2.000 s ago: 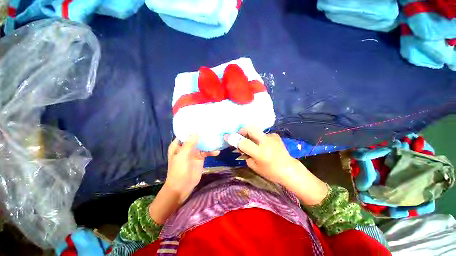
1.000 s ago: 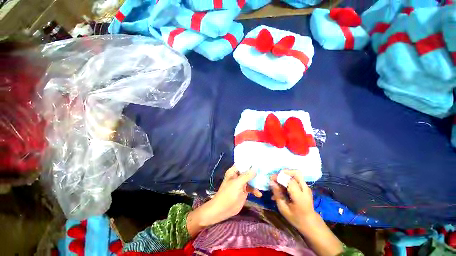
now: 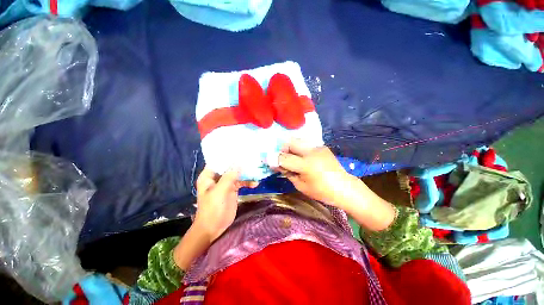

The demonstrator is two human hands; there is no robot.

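Observation:
A plush gift box (image 3: 229,143), nearly white with light-blue tints, lies at the near edge of the dark-blue table cloth. A red ribbon band (image 3: 222,120) crosses it, with a two-lobed red bow (image 3: 271,102) on top. My left hand (image 3: 216,199) grips its near edge on the left side, thumb on top. My right hand (image 3: 313,170) is at the near edge right of centre, fingertips pinched together against the plush, with a white finger wrap partly showing. No needle or working thread can be made out.
A clear plastic bag (image 3: 51,77) is at left. Other plush gift boxes (image 3: 229,13) lie along the far side. A carton (image 3: 393,189) with plush and grey-green cloth (image 3: 486,196) is at lower right. A red thread (image 3: 438,137) lies along the right table edge.
Since one second ago the view has shifted, so the toy and hands appear further left and higher. My right fingertips have moved slightly up onto the plush. Both hands remain at its near edge.

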